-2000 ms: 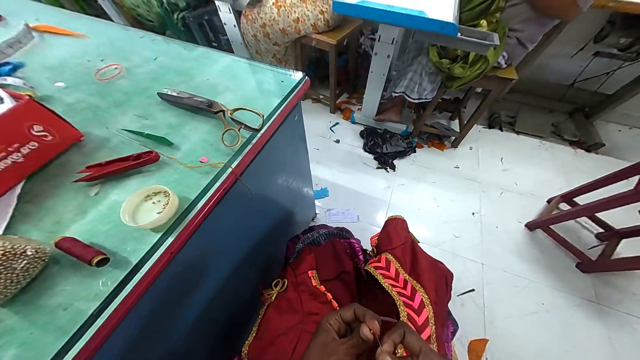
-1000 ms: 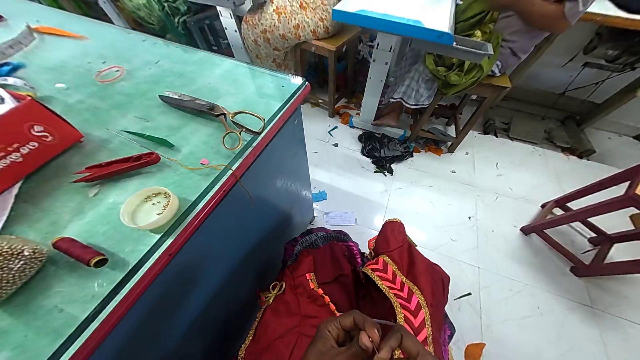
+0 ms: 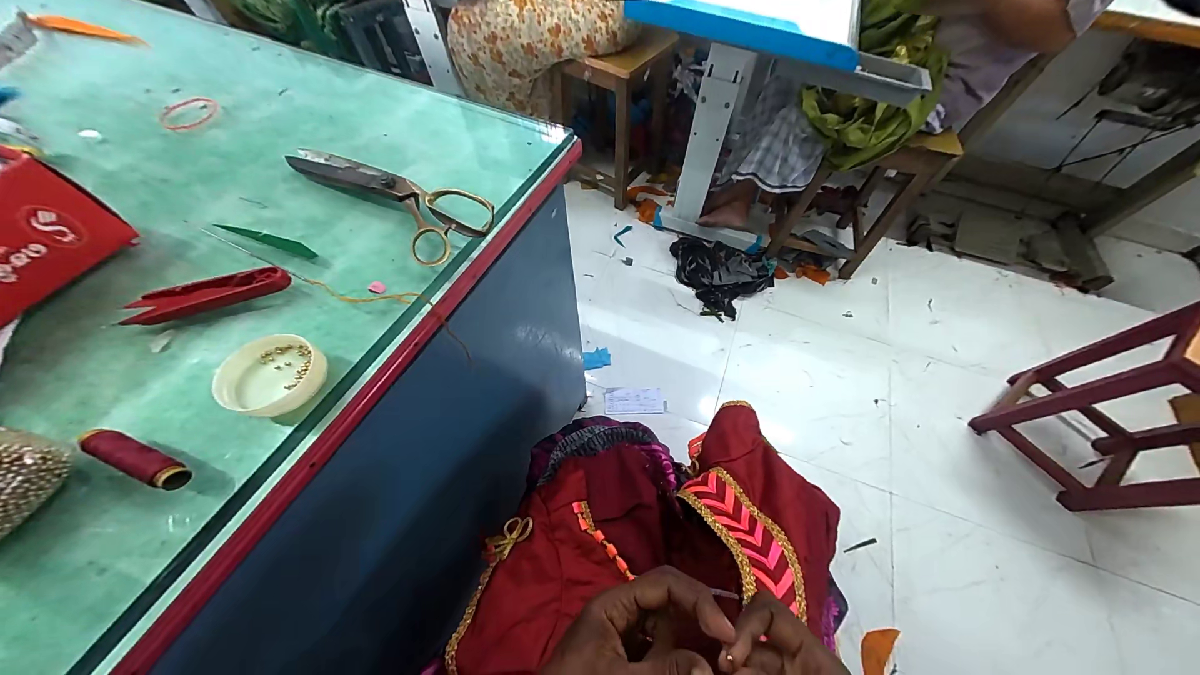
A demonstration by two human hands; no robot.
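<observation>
My left hand (image 3: 647,623) and my right hand (image 3: 783,637) meet fingertip to fingertip at the bottom, over a maroon garment (image 3: 600,487) with gold braid and pink chevron trim. A tiny gold bead shows at the pinched fingertips, and a thin pale strand or needle runs just above them. Which hand has the bead cannot be told. On the glass-topped table, a cream dish (image 3: 270,375) holds small gold beads. Around it lie a maroon thread spool (image 3: 136,459), red thread snips (image 3: 206,295), a needle-like piece with gold thread, and large tailor's scissors (image 3: 394,197).
The green table (image 3: 309,103) has a red edge beside my left. A red box (image 3: 56,234) and a bag of beads (image 3: 28,473) sit at its left. A maroon stool (image 3: 1106,412) stands at right. Beyond, people sit on wooden stools (image 3: 623,66) near a black plastic bag (image 3: 717,272).
My fingertips have shifted slightly against each other, while both hands stay together over the garment. The things on the table have not moved.
</observation>
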